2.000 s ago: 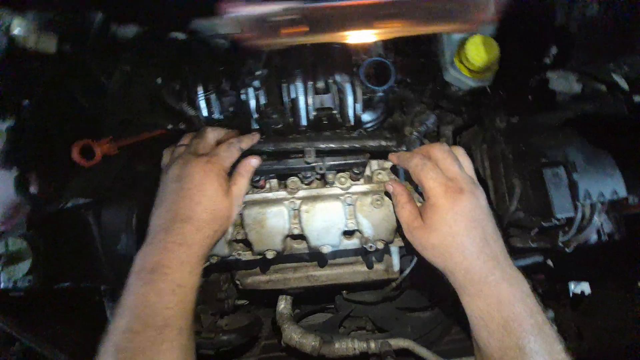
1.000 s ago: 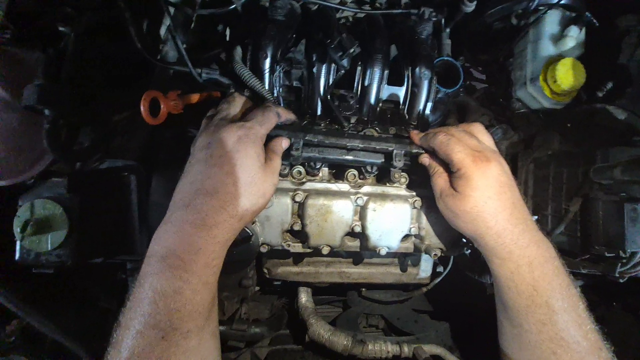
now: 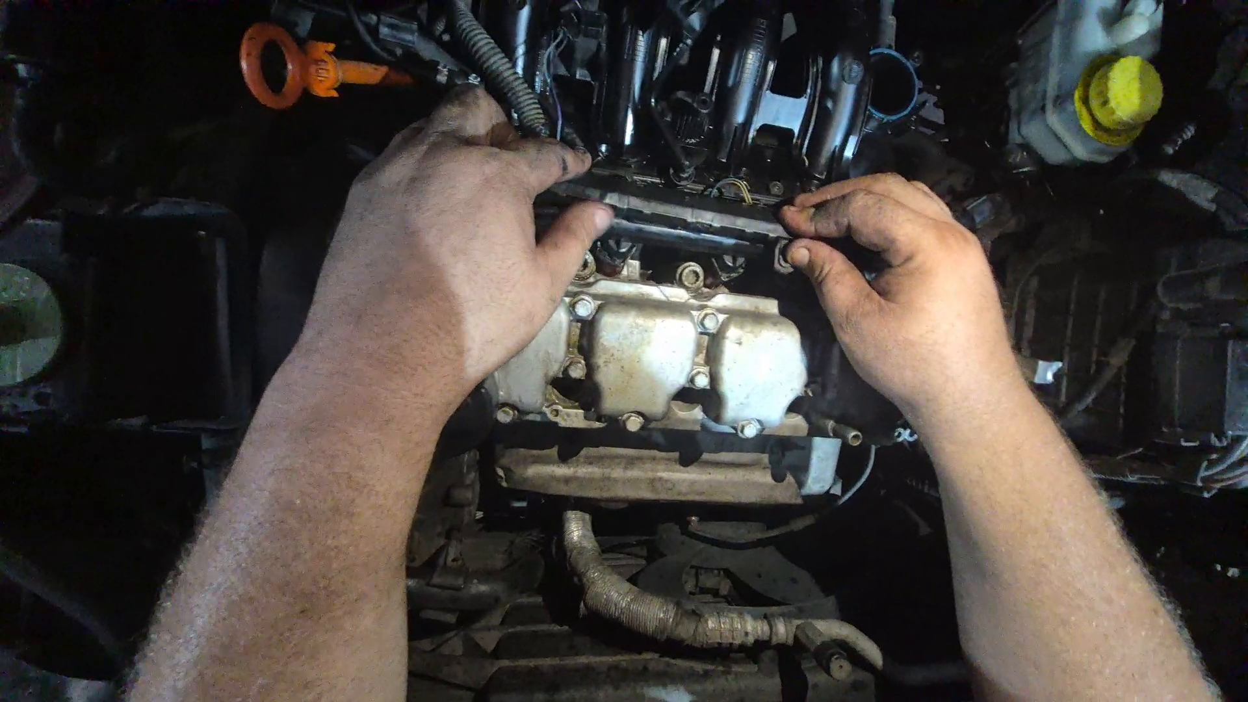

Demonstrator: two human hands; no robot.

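Observation:
A long black rail (image 3: pixel 682 216), which looks like a fuel rail with its wiring channel, lies crosswise over the top edge of the metal valve cover (image 3: pixel 643 356). My left hand (image 3: pixel 439 244) grips its left end between thumb and fingers, and the back of that hand hides this end. At the rail's right end, my right hand (image 3: pixel 887 263) pinches it with thumb and forefinger. Thin yellowish wires (image 3: pixel 731 187) stick up from the rail. Behind it rise the glossy black intake manifold runners (image 3: pixel 751 88).
An orange dipstick handle (image 3: pixel 273 66) and a corrugated hose (image 3: pixel 497 68) are beyond my left hand. At the back right stands a fluid reservoir with a yellow cap (image 3: pixel 1121 97). A wrapped pipe (image 3: pixel 634 604) curves below the metal heat shield (image 3: pixel 643 476).
The view has shifted. Both hands stay at the two ends of the rail; no clear movement of the rail on the engine shows.

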